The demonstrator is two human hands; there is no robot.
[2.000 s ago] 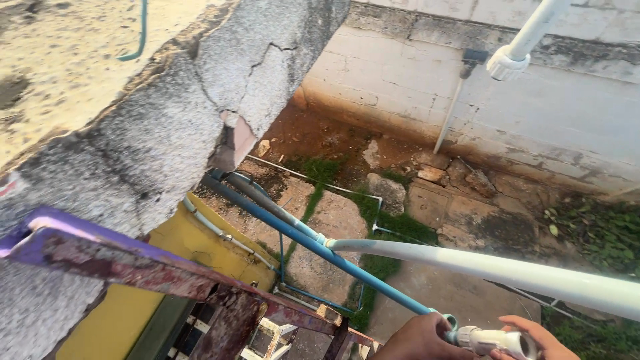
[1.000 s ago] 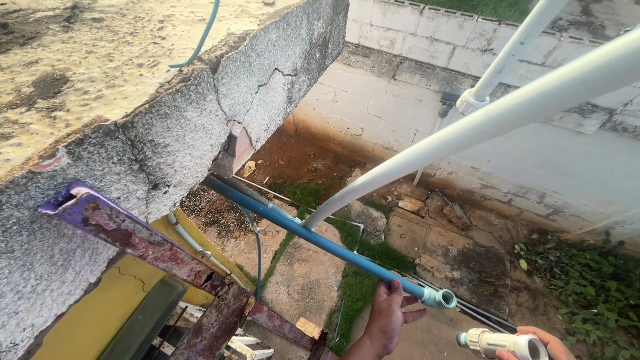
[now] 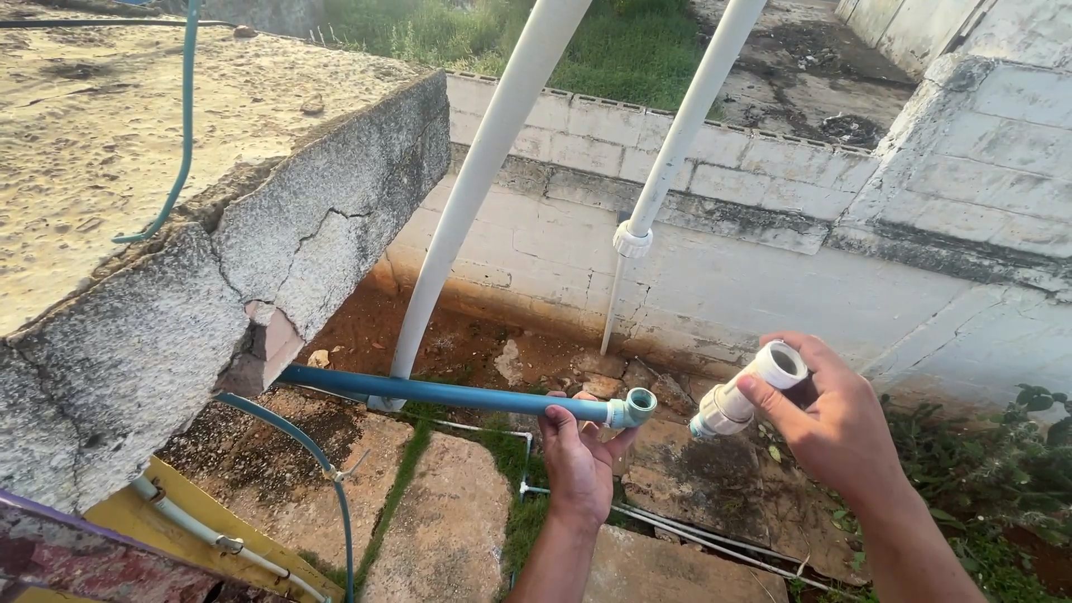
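My left hand (image 3: 582,465) grips a blue plastic pipe (image 3: 452,395) from below, close to its end. That end carries a pale green elbow fitting (image 3: 634,409) whose round opening faces up. To the right, my right hand (image 3: 825,410) holds a white plastic check valve or union fitting (image 3: 741,394), tilted, with its wide opening up and a blue-green threaded end down toward the elbow. The two fittings are apart. Behind them a white pipe with a ribbed union nut (image 3: 632,240) hangs down, its lower end free of the elbow.
A cracked concrete slab edge (image 3: 310,243) juts in at left. A thick white pipe (image 3: 486,167) rises behind the blue one. Below lie stone slabs and thin white pipes (image 3: 720,544). A white block wall (image 3: 754,285) stands behind; a rusty metal frame (image 3: 84,553) is at lower left.
The view has swung a lot. My left hand, at the elbow fitting two seconds ago, now holds the blue pipe from below. My right hand has raised the white fitting and tilted it.
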